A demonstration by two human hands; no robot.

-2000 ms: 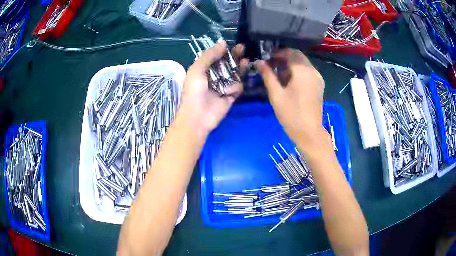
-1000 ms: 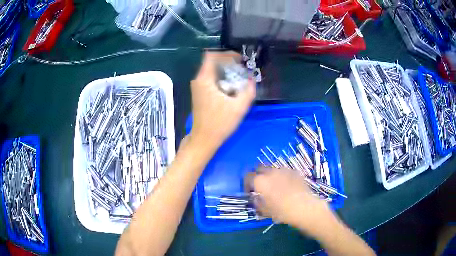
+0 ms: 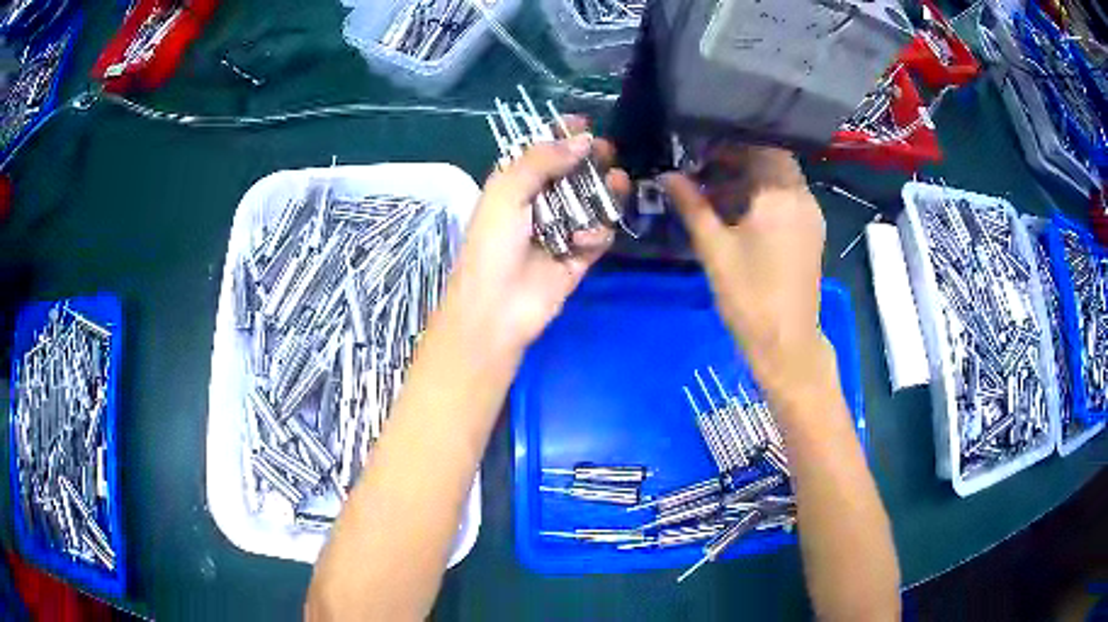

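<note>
My left hand [image 3: 516, 237] holds a bunch of silver barrel-and-rod parts [image 3: 569, 201], thin rods pointing up and left, beside the press. My right hand [image 3: 759, 243] is at the fixture [image 3: 653, 197] under the grey press head [image 3: 784, 67]. Its fingertips are partly hidden and blurred under the head, so I cannot tell if they hold a part. The blue work tray [image 3: 608, 401] lies in front of the press, with loose parts [image 3: 741, 431] at its lower and right side, partly behind my right forearm.
A large white bin [image 3: 222, 401] of parts stands left of the tray. A small blue tray [image 3: 116, 425] is far left. A white block [image 3: 897, 304] and white bin [image 3: 954, 450] are right. Red bins [image 3: 893, 148] and clear bins [image 3: 425, 79] stand behind. A pale hose [image 3: 280, 116] crosses the bench.
My right hand has moved from the tray's parts up to the press fixture. My left hand has turned, showing its bunch of parts fanned out. The whole view has shifted slightly.
</note>
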